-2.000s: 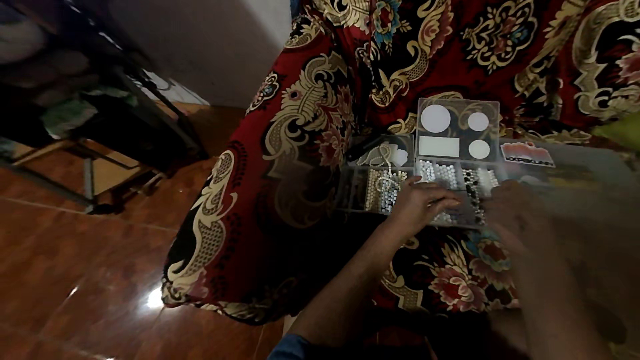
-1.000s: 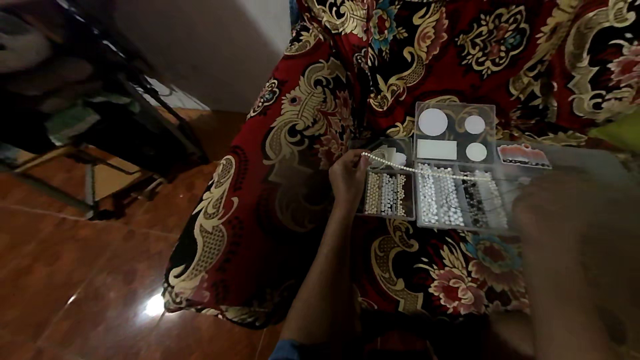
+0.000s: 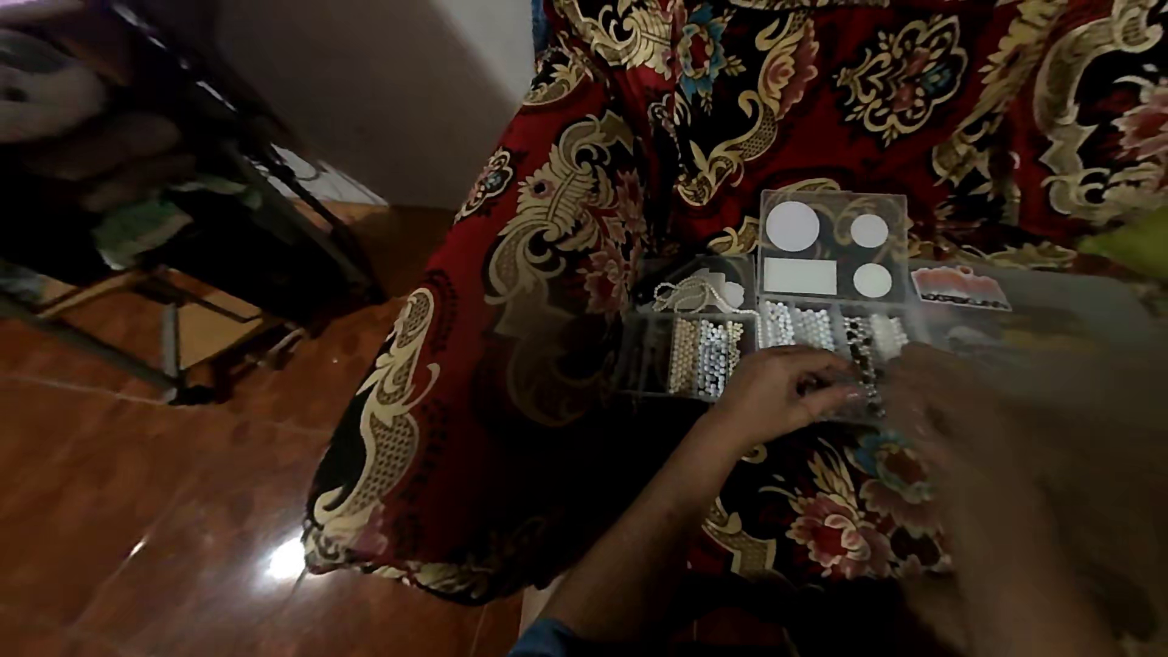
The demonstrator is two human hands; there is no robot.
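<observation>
My left hand [image 3: 789, 392] is over the front of the right-hand clear plastic bead box, its thumb and fingertips close together near the dark beads [image 3: 859, 342]. Blurred, my right hand [image 3: 940, 401] is beside it at the box's right edge. What either hand pinches cannot be made out. White beads [image 3: 797, 326] fill compartments behind my left hand. The raised lid [image 3: 834, 203] bears white round and rectangular labels. Left of it, a second box holds gold and silvery beads [image 3: 707, 356], and a strand of small pale beads [image 3: 684, 294] lies over its back part.
A patterned red, black and gold cloth [image 3: 566, 347] covers the seat. A card with a reddish print [image 3: 961, 286] lies right of the lid, on a grey surface [image 3: 1077, 319]. At the left stands a metal-framed rack [image 3: 173, 338] on the tiled floor [image 3: 182, 511].
A second ago my left hand held up one end of a bead strand over the left box; it has moved right to the front of the right box, close to my right hand.
</observation>
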